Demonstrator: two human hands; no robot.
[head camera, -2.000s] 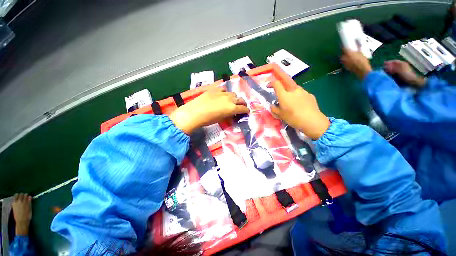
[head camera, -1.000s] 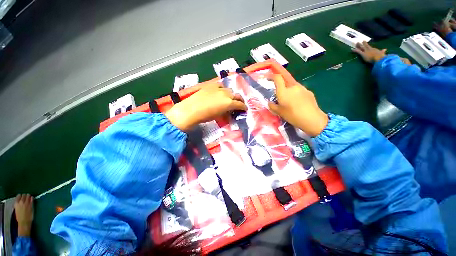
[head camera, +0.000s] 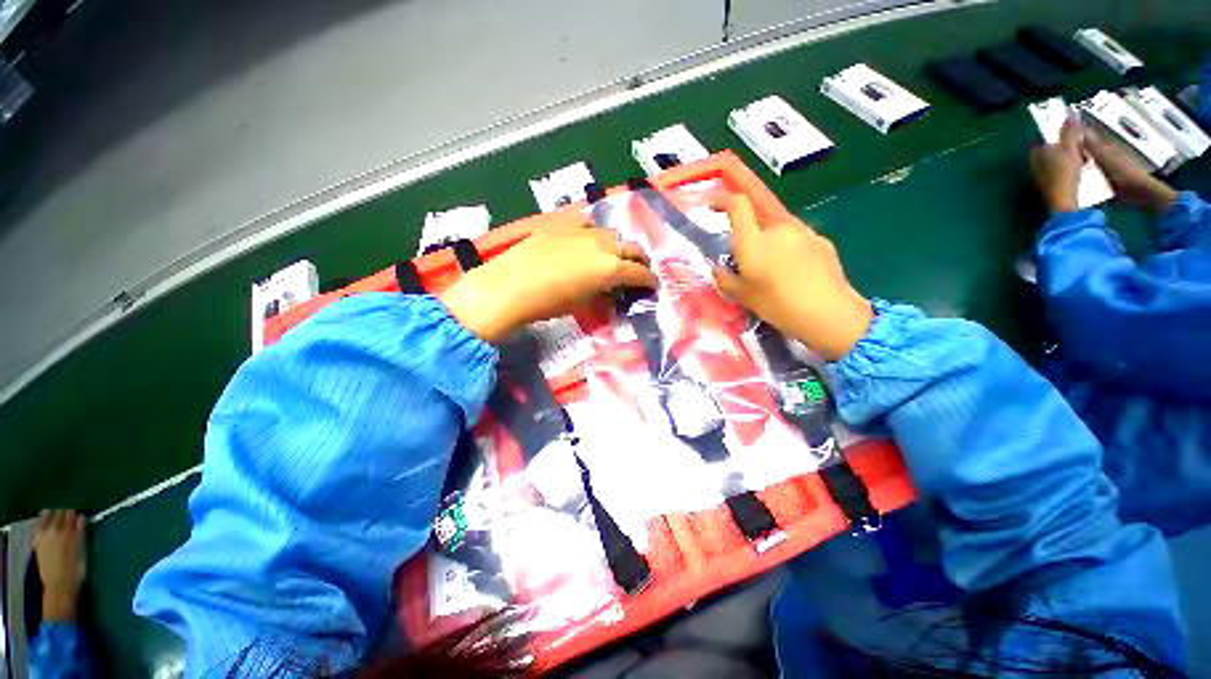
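A red-orange tray (head camera: 691, 564) lies tilted in front of me, holding several black smartwatches (head camera: 801, 391) under shiny clear film (head camera: 624, 464). Black straps (head camera: 614, 544) hang over its near edge. My left hand (head camera: 551, 276) lies over the upper middle of the tray, fingers bent over the film and a watch. My right hand (head camera: 793, 281) is to the right of it, thumb and forefinger apart at the film near a dark strap. Glare and my fingers hide whether either hand grips anything.
White boxes (head camera: 780, 133) stand in a row on the green belt (head camera: 916, 166) behind the tray. Black rectangles (head camera: 976, 82) lie farther right. A coworker's hands (head camera: 1062, 166) hold a white box at right. Another person's hand (head camera: 60, 557) rests at far left. A grey surface lies behind.
The white boxes have shifted left along the belt. The coworker at right has laid down one box and now holds another. My hands and the tray have hardly moved.
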